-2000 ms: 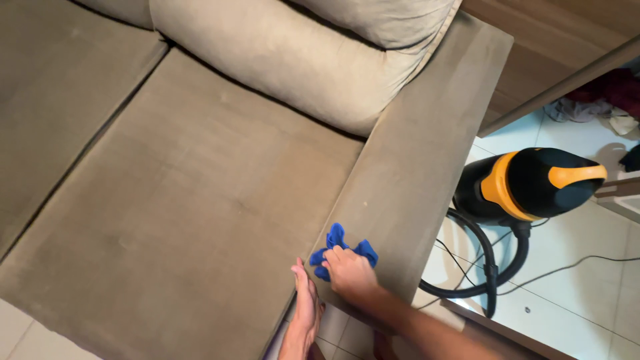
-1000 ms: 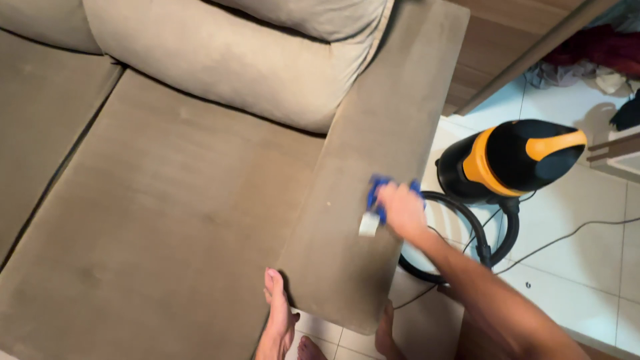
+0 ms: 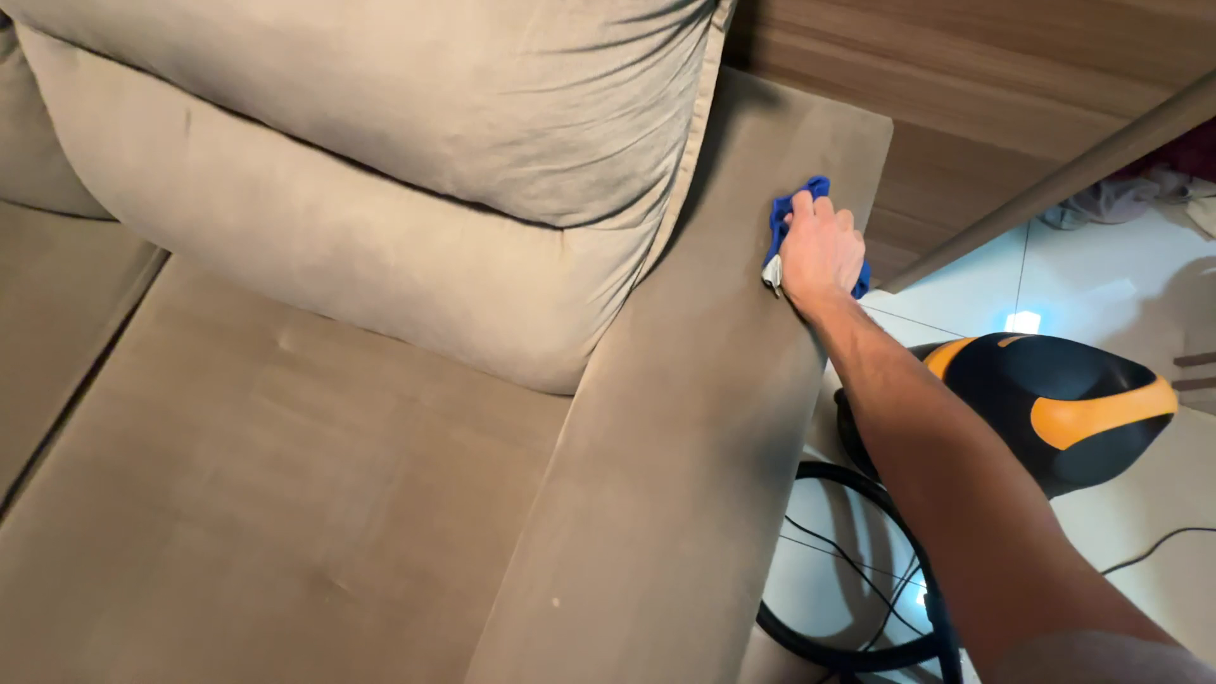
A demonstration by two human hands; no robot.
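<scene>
My right hand point(image 3: 823, 245) presses a bunched blue cloth point(image 3: 781, 220) onto the far part of the sofa's armrest point(image 3: 684, 408). Folds of the cloth stick out on both sides of the hand, and a white tag point(image 3: 772, 273) hangs from its near left edge. The armrest is covered in grey-beige fabric and lies right of the seat cushion point(image 3: 313, 456). A puffy back cushion point(image 3: 427, 190) rests against the armrest's inner side. My left hand is out of the picture.
A black and yellow vacuum cleaner point(image 3: 1054, 408) stands on the tiled floor right of the armrest, partly behind my forearm. Its black hose point(image 3: 845, 655) and a thin cable curl beside the sofa. Wooden panelling point(image 3: 950, 85) rises behind the armrest, with fabric items point(image 3: 1107, 199) at the far right.
My right hand has moved with the blue cloth from the armrest's front end to its far end. My left hand, earlier at the sofa's front edge, has left the view. The view has shifted toward the backrest.
</scene>
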